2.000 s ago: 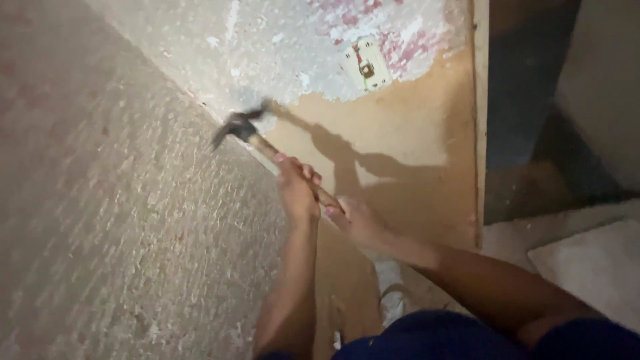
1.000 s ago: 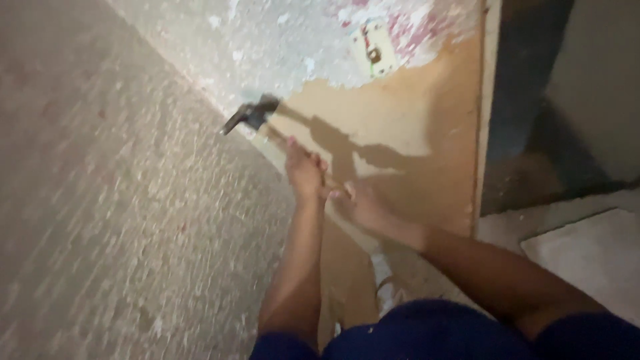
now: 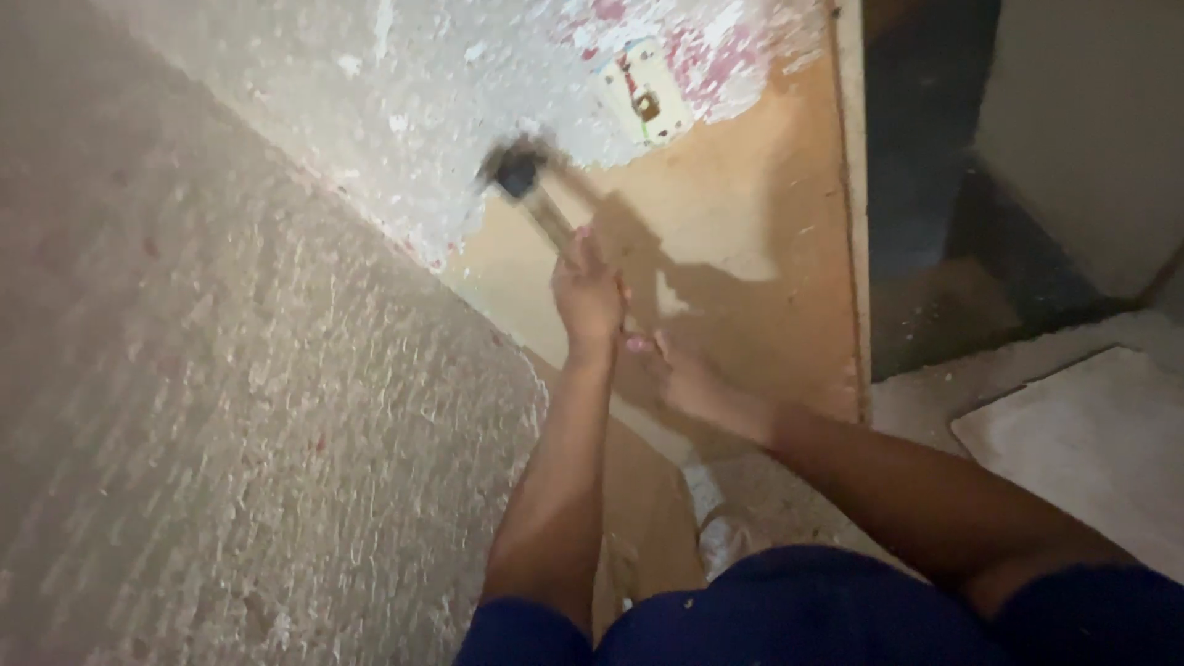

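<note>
A hammer with a dark head and wooden handle is held in both hands, its head blurred against the edge of the grey, flaking wall coating. My left hand grips the handle below the head. Lower and to the right, my right hand is closed around the handle's end, partly hidden. Beneath the coating's ragged edge lies a smooth tan wall surface, with the shadow of the hammer and hands on it. A cream switch or socket plate with an opening sits on the wall above right of the hammer.
On the left stands a rough, pitted grey wall, meeting the other wall in a corner. A vertical edge strip bounds the tan wall. Beyond it are a dark recess and a pale flat slab on the floor.
The hammer head has moved away from the corner, rightward onto the coating's edge nearer the plate. Both hands still hold the handle.
</note>
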